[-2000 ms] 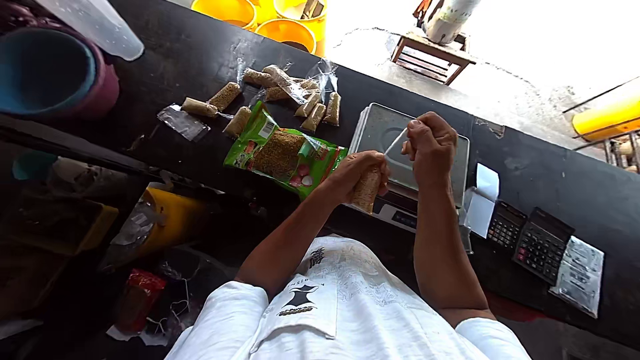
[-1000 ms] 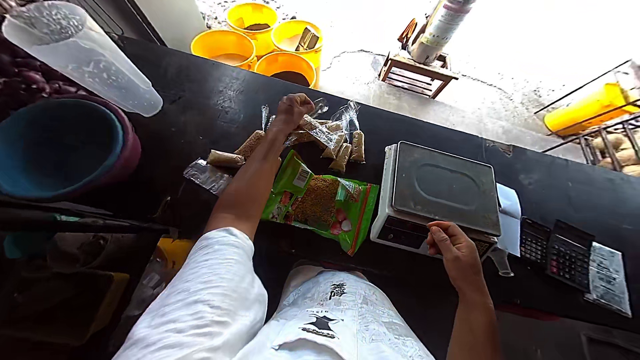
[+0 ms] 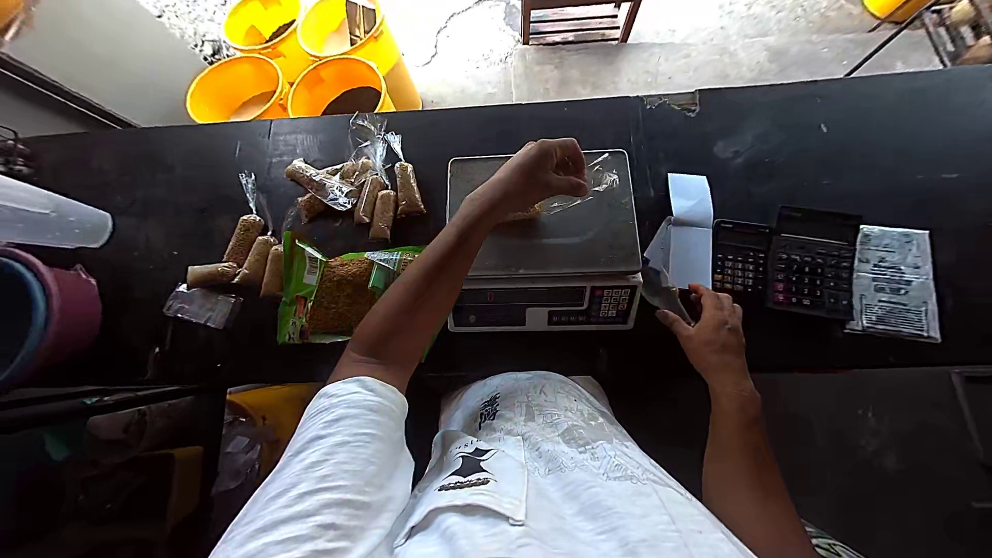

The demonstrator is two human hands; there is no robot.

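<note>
My left hand (image 3: pixel 554 170), its fingers curled, is over the steel platform of a digital scale (image 3: pixel 542 256). Beneath it a clear plastic bag (image 3: pixel 608 178) shows, with some grain (image 3: pixel 527 213) partly hidden by my wrist; whether the fingers grip the bag is unclear. My right hand (image 3: pixel 709 333) is right of the scale, thumb and fingers at a clear, shiny item (image 3: pixel 665 293); its hold is unclear. Left of the scale lies a green printed packet of grain (image 3: pixel 337 294), partly behind my left forearm. Small knotted bags of grain (image 3: pixel 384 213) lie beyond it, others (image 3: pixel 252 260) farther left.
White paper (image 3: pixel 690 263), two calculators (image 3: pixel 814 263) and a printed plastic packet (image 3: pixel 895 283) lie on the black counter (image 3: pixel 775 147) at right. Nested tubs (image 3: pixel 74 310) and a translucent plastic container (image 3: pixel 50 213) are at left. Yellow buckets (image 3: pixel 337 81) and a wooden stool (image 3: pixel 577 23) stand beyond the counter.
Both hands were together at a bag of grain two seconds ago. My left hand went to the pile of small bags, then back over the scale. My right hand moved from the scale's front edge to its right.
</note>
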